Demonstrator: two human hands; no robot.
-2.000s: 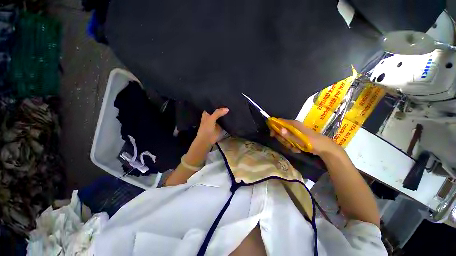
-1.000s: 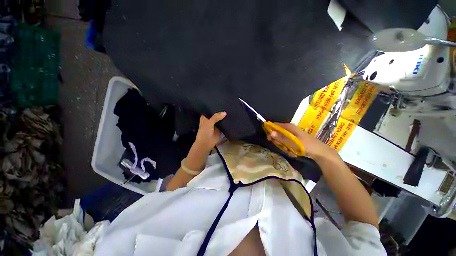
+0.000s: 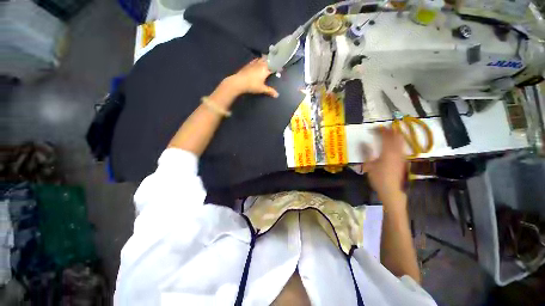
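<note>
A large black fabric panel [image 3: 161, 113] covers the left of the sewing machine table and hangs over its front edge. My left hand [image 3: 252, 79] lies on the fabric beside the lamp head, thumb spread from the fingers; the fingertips are partly hidden by the lamp. My right hand [image 3: 385, 156] is blurred at the table's front edge, thumb and fingers apart, nothing visible in it. Scissors with yellow-orange handles [image 3: 412, 134] lie on the table just right of it, blades pointing to the machine.
The white JUKI machine [image 3: 412, 54] stands behind the table. The pale lamp head [image 3: 282, 54] hangs near its needle end. Yellow tapes [image 3: 333, 131] flank a shiny strip. A dark pad [image 3: 354, 101], brown strip [image 3: 415, 100] and black holder [image 3: 455, 124] lie there. A grey bin [image 3: 491, 215] stands lower right.
The scissors have left my right hand and now lie on the table. My left hand has moved forward over the fabric towards the lamp. The view has turned towards the machine.
</note>
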